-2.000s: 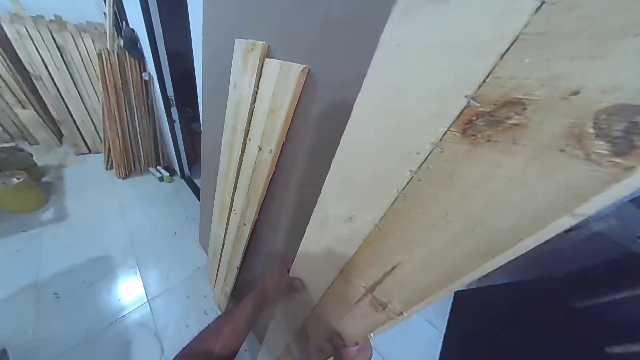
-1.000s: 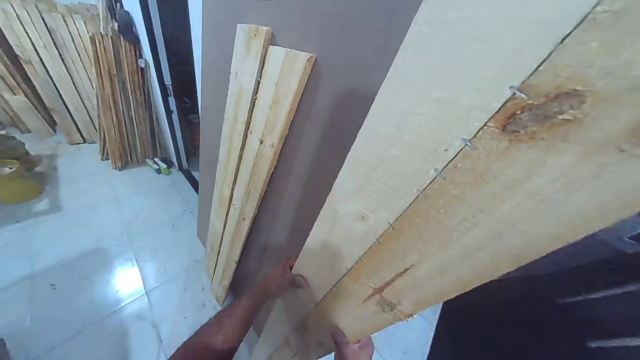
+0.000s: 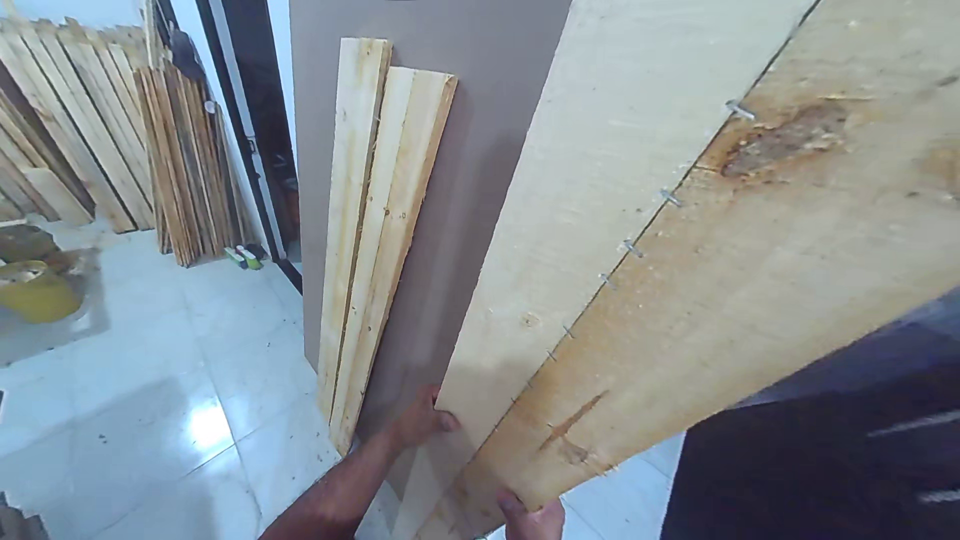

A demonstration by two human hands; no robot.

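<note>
A long, wide wooden panel made of two boards fills the right side of the view, slanting up to the right. Several metal staples bridge the dark seam between the boards, and brown knots mark the right-hand board. My left hand grips the panel's left edge low down, thumb on the face. At the bottom, my right hand holds the opposite edge, its thumb on the face. The fingers behind the panel are hidden.
Narrow boards lean on a grey-brown sheet beside the panel. Wooden strips and planks stand against the back wall. A yellow bucket is on the tiled floor; a dark surface lies at right.
The panel's upper part has shifted within the view, and more of the staples along its seam show clearly. Both hands remain on its edges.
</note>
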